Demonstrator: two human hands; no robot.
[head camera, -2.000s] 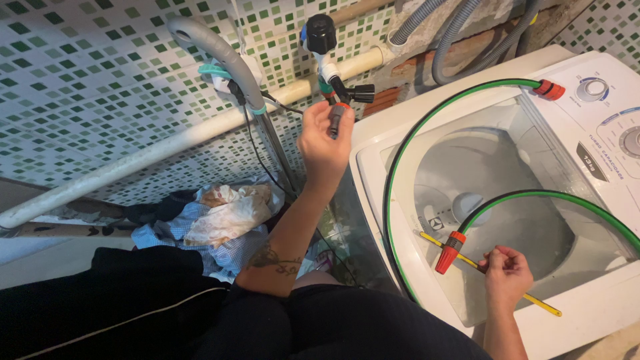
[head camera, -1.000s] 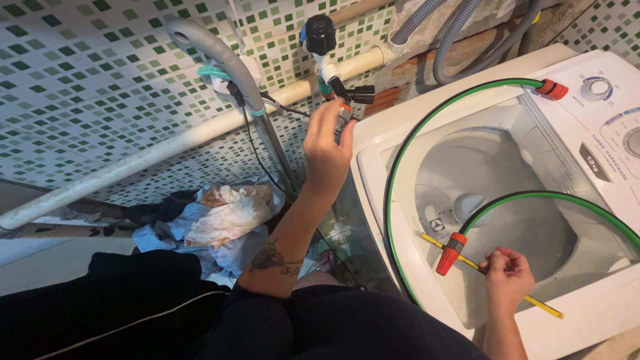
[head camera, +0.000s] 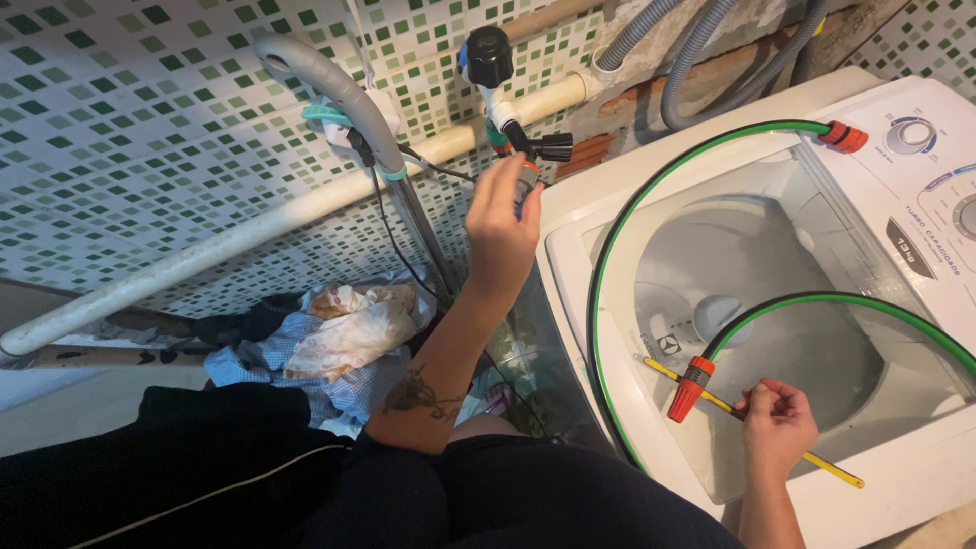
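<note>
My left hand (head camera: 503, 217) has its fingers around a grey and orange hose connector (head camera: 528, 174) at the lower end of the tap fitting with a black knob (head camera: 555, 147). Above that sits a larger black tap handle (head camera: 489, 57). My right hand (head camera: 779, 427) is over the washing machine's glass lid (head camera: 762, 457), fingers curled by a yellow hacksaw blade (head camera: 835, 469); whether they pinch it is hard to tell. The blade passes under a green and black hose (head camera: 823, 296) near its red spray nozzle (head camera: 688, 389). A red connector (head camera: 845, 137) ends the hose on the control panel.
The white washing machine (head camera: 568, 267) stands at right, beside the tiled wall. A cream pipe (head camera: 305, 217) runs along the wall. Grey corrugated hoses (head camera: 675, 84) hang behind the machine. A grey curved tube (head camera: 335, 88) with a cable stands left of the tap. Crumpled cloths (head camera: 351, 335) lie below.
My left hand's fingers have shifted slightly around the connector at the tap. My right hand, the hose and the yellow blade stay in about the same place.
</note>
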